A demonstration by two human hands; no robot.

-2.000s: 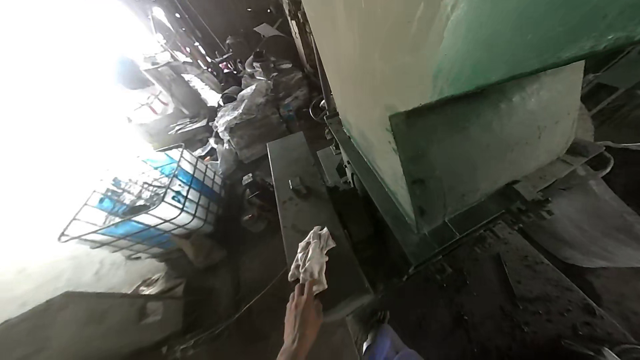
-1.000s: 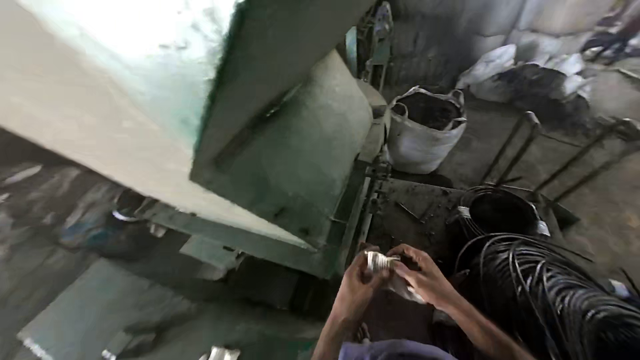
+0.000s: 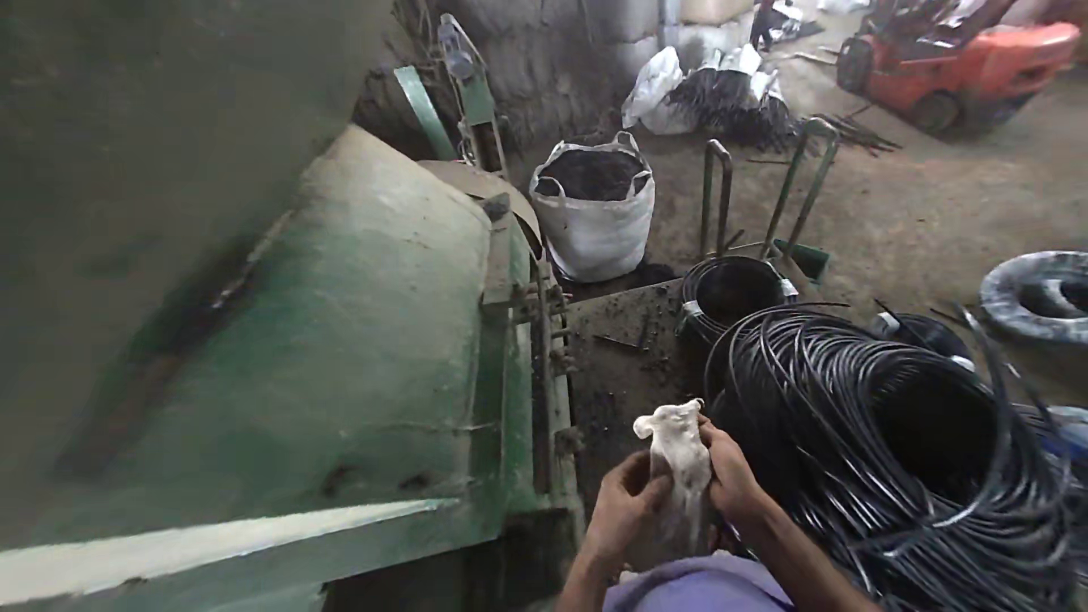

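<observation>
A whitish cloth or glove point(image 3: 682, 459), its exact kind unclear, hangs between my two hands in front of my purple clothing. My left hand point(image 3: 629, 503) pinches its left side with thumb and fingers. On its right edge, near the top, my right hand point(image 3: 729, 466) grips it. The upper end is bunched, with a small lobe sticking out to the left. Right beside my right forearm lies a large coil of black tubing or cable point(image 3: 816, 408). The green machine housing point(image 3: 382, 340) stands to my left.
Beyond my hands is a dirty metal plate point(image 3: 629, 340) with dark debris. A white bulk bag point(image 3: 595, 234) of dark material stands behind it. A smaller black coil point(image 3: 693, 293), a cart's metal handles point(image 3: 786, 195), a wrapped coil point(image 3: 1011, 297) and an orange forklift point(image 3: 977, 68) are to the right.
Two seconds ago one hand held the whitish cloth over a bench; both hands hold it now. Since one second ago it has been opened out lengthwise. The view has swung to the right.
</observation>
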